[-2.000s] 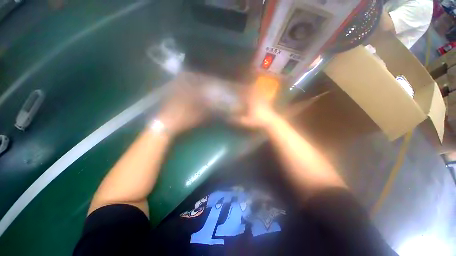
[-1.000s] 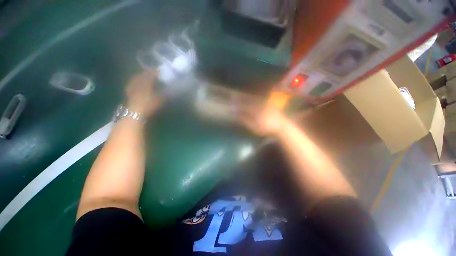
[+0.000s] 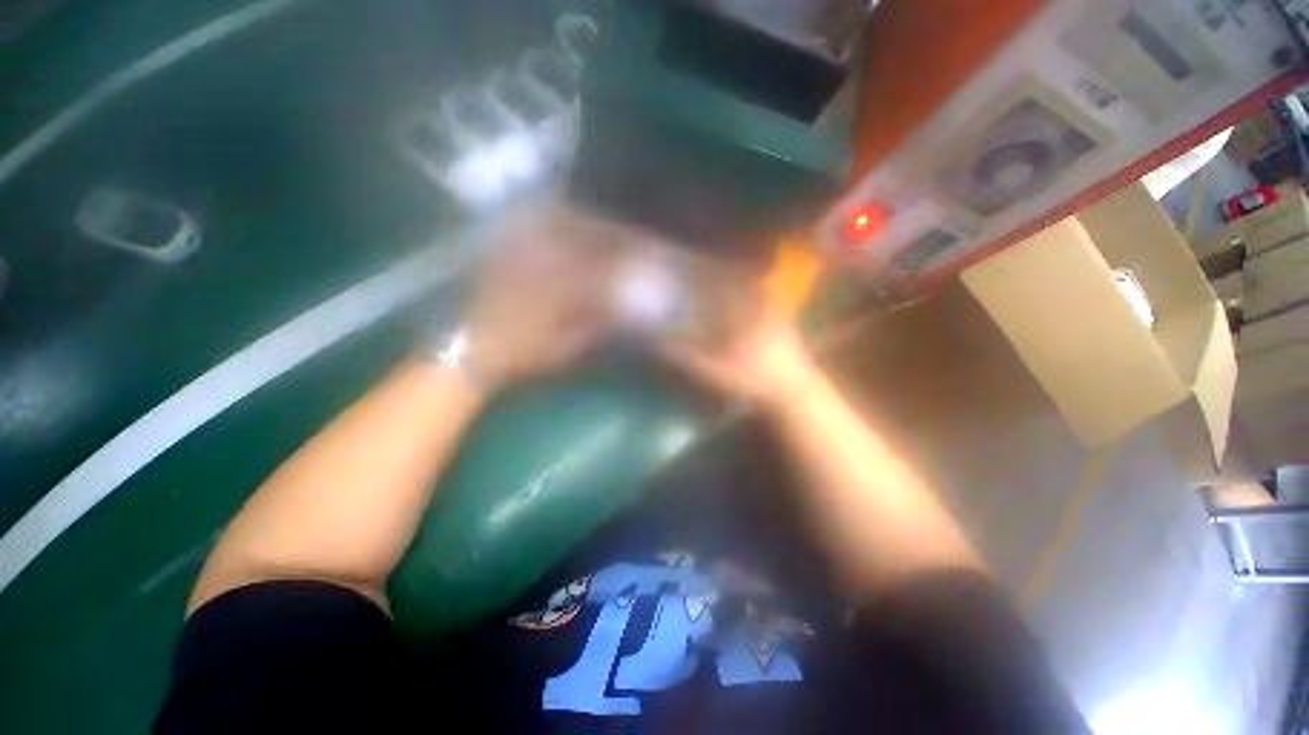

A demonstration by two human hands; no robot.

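Note:
My left hand (image 3: 538,295), with a bracelet or watch at the wrist, is blurred at the fixture area in the middle of the view. My right hand (image 3: 747,338) is also blurred, close to the orange-yellow button box (image 3: 793,273). A bright pale patch, perhaps a plastic housing (image 3: 646,292), shows between the hands. Blur hides the fingertips and whether either hand grips it. Several pale plastic housings (image 3: 495,137) lie in a blurred row beyond my left hand. One loose oval housing (image 3: 139,227) lies at the left.
The orange machine's white front panel (image 3: 1098,108), with a lit red switch, is at the upper right. A dark machine base (image 3: 718,129) stands behind the hands. An open carton (image 3: 1070,323) is beyond the bench edge at right. A curved white line crosses the green bench (image 3: 488,488).
My left hand has moved right, from the row of housings to the fixture area beside my right hand. My right hand stays near the button box. The view has shifted slightly.

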